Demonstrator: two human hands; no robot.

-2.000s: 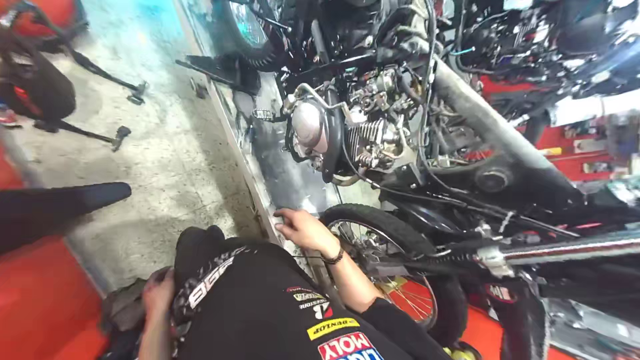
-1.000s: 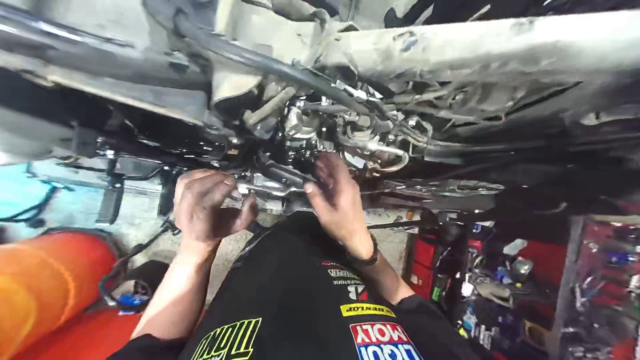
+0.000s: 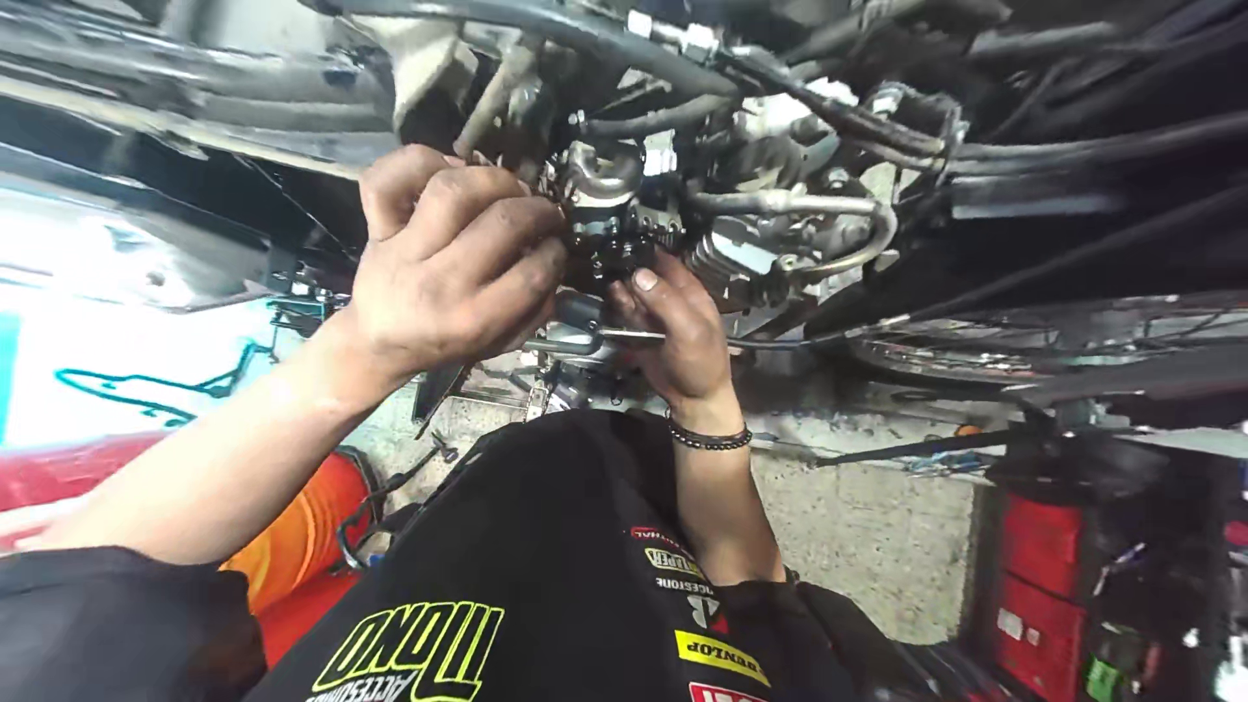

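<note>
My left hand (image 3: 458,253) is raised against the motorcycle's engine area, back of the hand toward me and fingers curled; the fingertips and anything between them are hidden. My right hand (image 3: 687,331), with a dark beaded bracelet at the wrist, has its thumb and fingers at a small black mechanical part (image 3: 619,244) with springs and screws. Whether they grip it cannot be told. Just above that part is a rounded metal fitting (image 3: 603,175). A bent metal pipe (image 3: 868,234) and the finned engine cylinder (image 3: 736,253) lie to the right.
Black hoses and cables (image 3: 838,117) cross above my hands. A thin metal rod (image 3: 634,334) passes by my right fingers. A spoked wheel (image 3: 955,356) is at the right, red drawers (image 3: 1041,585) stand below it, and an orange cylindrical object (image 3: 312,526) is at lower left.
Two seconds ago my left hand was low beside my body and my right hand near the wheel. Both are now up at the engine, the left higher than one second ago. The view has moved in close.
</note>
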